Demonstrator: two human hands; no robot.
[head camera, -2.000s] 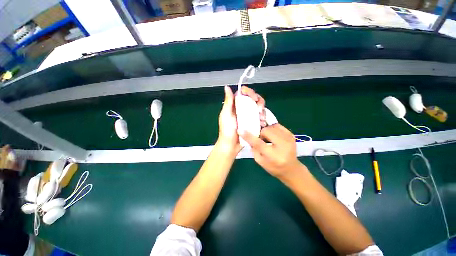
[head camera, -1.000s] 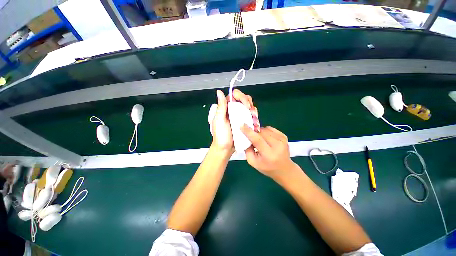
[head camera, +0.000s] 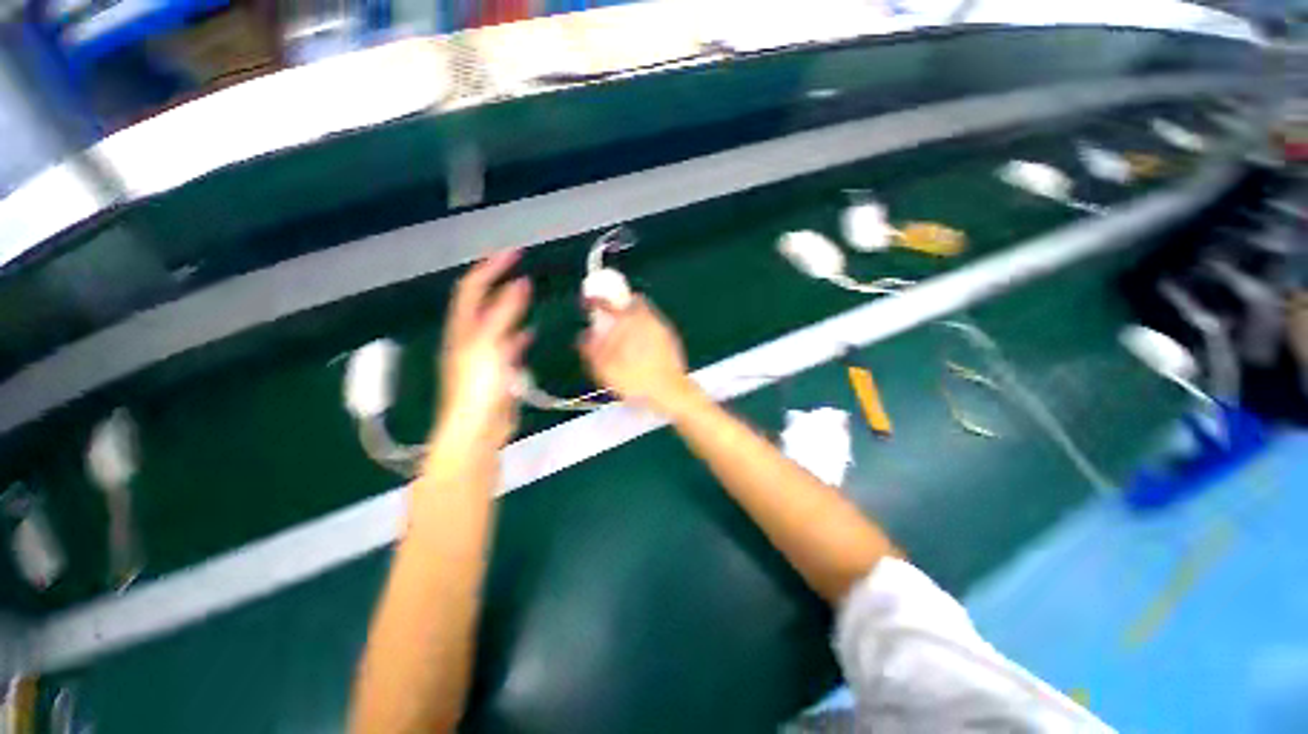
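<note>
The frame is blurred. My right hand (head camera: 636, 354) is over the belt at the centre, with its fingers on a white device (head camera: 607, 288) whose thin cord loop points up. My left hand (head camera: 488, 337) is to its left, raised, with its fingers apart and no device visible in it. A white cord (head camera: 567, 402) runs from beside my left hand towards my right wrist; its other end is hidden. Another white device (head camera: 372, 379) lies on the belt left of my left hand, its cord passing towards my forearm.
More white devices lie on the belt (head camera: 703, 308) at both sides, one beside a yellow piece (head camera: 932, 238). On the bench are a white cloth (head camera: 818, 443), a yellow marker (head camera: 869, 400) and thin rings (head camera: 973, 399). A dark-clothed person (head camera: 1248, 287) is at right.
The view has swung right. My hands have parted: my left hand has come off the device, and my right hand has it over the belt. More devices and a person show at right.
</note>
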